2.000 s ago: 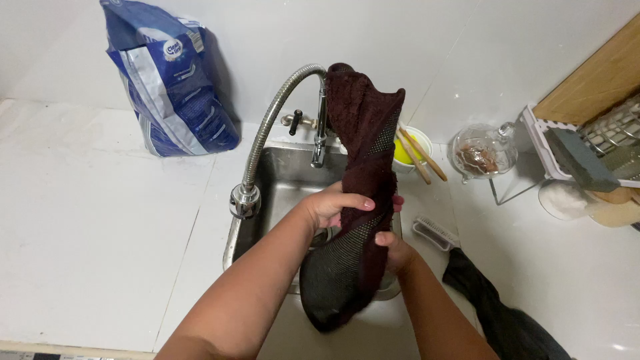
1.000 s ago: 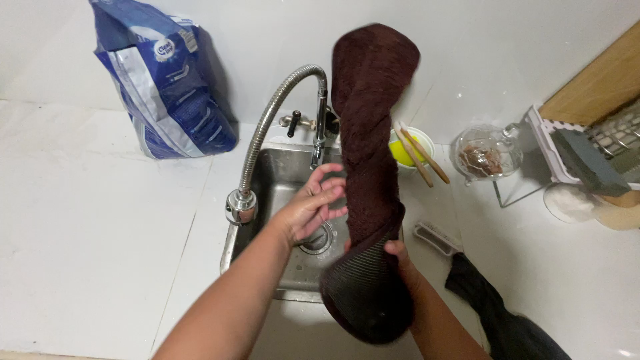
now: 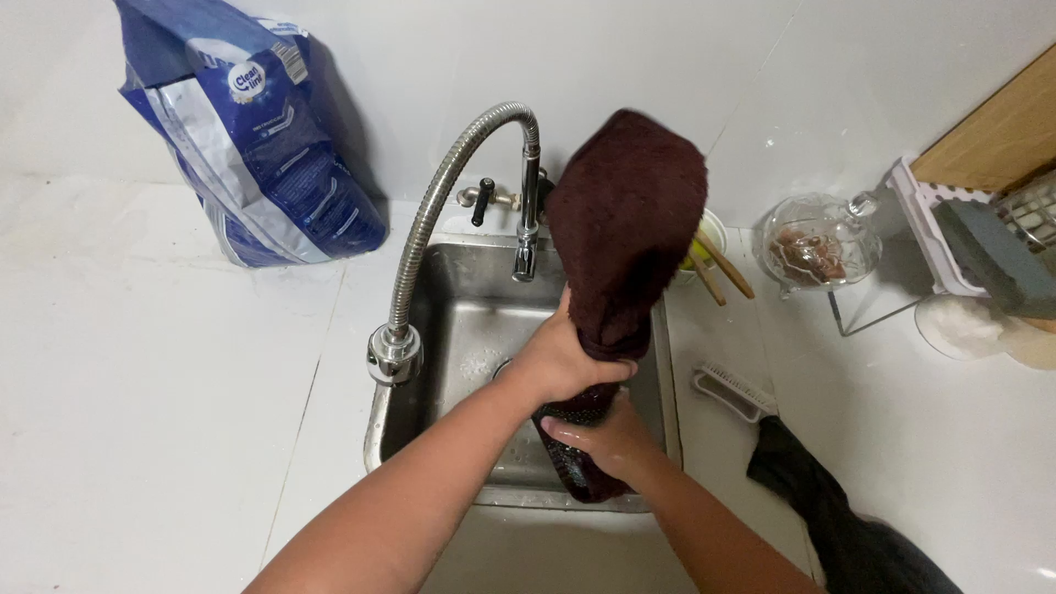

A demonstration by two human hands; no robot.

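Observation:
A dark maroon cloth with a mesh-like dark side (image 3: 627, 223) is bunched and twisted above the stainless steel sink (image 3: 470, 326). My left hand (image 3: 565, 355) grips it around its middle. Just below, my right hand (image 3: 606, 433) is closed on its lower part, and water shows on the fingers. The cloth's top flares out to the right of the chrome faucet spout (image 3: 525, 247), while its lower end hangs over the front of the basin. Parts of the fingers are hidden behind the cloth.
A blue detergent bag (image 3: 272, 148) stands at left. A flexible metal faucet hose (image 3: 437, 181) arches over the sink. Right are a bowl with wooden-handled tools (image 3: 714, 260), a lidded glass dish (image 3: 817, 243), a white brush (image 3: 730, 392), a black cloth (image 3: 817, 495) and a rack (image 3: 932, 239).
My left hand was open beside the cloth one second ago and is now closed around its middle. The cloth has become narrower where the hands grip it, and its top now sits lower.

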